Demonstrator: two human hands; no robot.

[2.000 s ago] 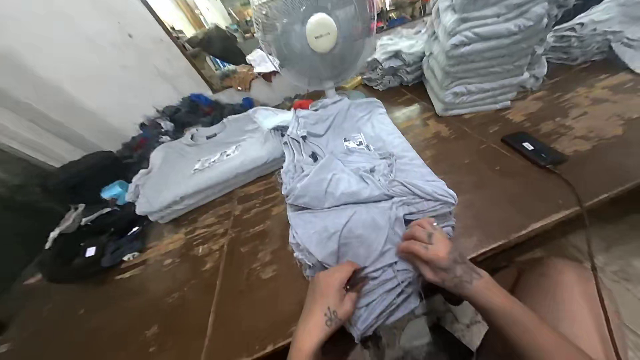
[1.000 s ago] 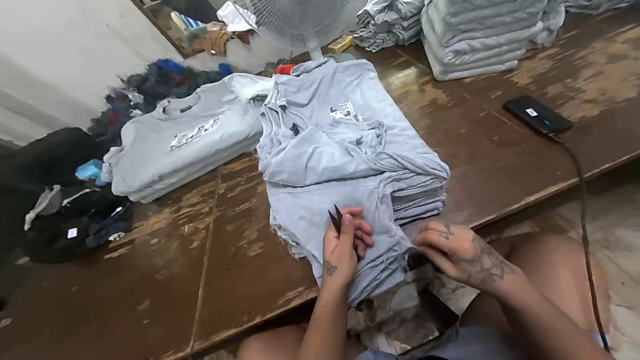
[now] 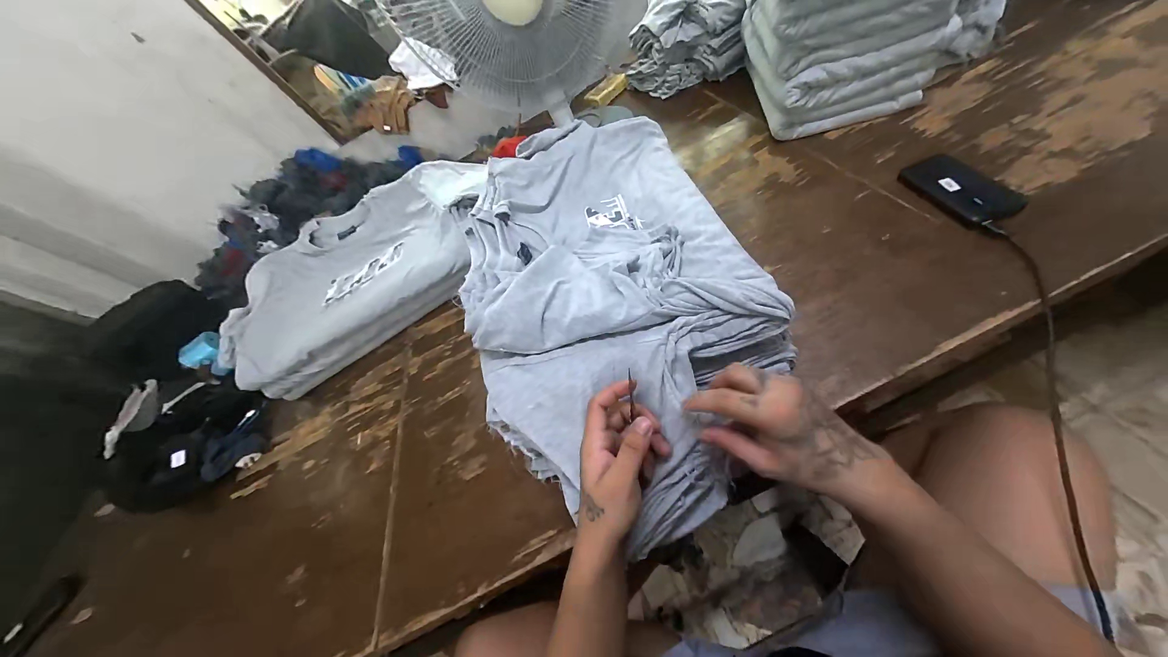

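A layered pile of light grey T-shirts (image 3: 584,301) lies on the wooden table, its near end reaching the table's edge. Over that near end, my left hand (image 3: 623,443) holds a small dark pointed tool (image 3: 630,394), perhaps thread snips, its tip sticking up between the fingers. My right hand (image 3: 762,420) is just to the right, fingers apart and slightly curled at the pile's right side, with nothing visible in it. Whether its fingertips touch the cloth is unclear.
Left of the pile lies a stack of grey printed shirts (image 3: 356,283), with dark cloth (image 3: 173,438) beyond it. A fan (image 3: 520,55) stands behind. Folded grey garments (image 3: 849,64) are stacked at the back right. A black phone (image 3: 963,190) with a cable (image 3: 1049,347) lies near the right edge.
Two seconds ago both hands were on the near cloth. My left hand has since lifted with the pointed tool showing. My right hand has come off the cloth's lower edge, its fingers now spread.
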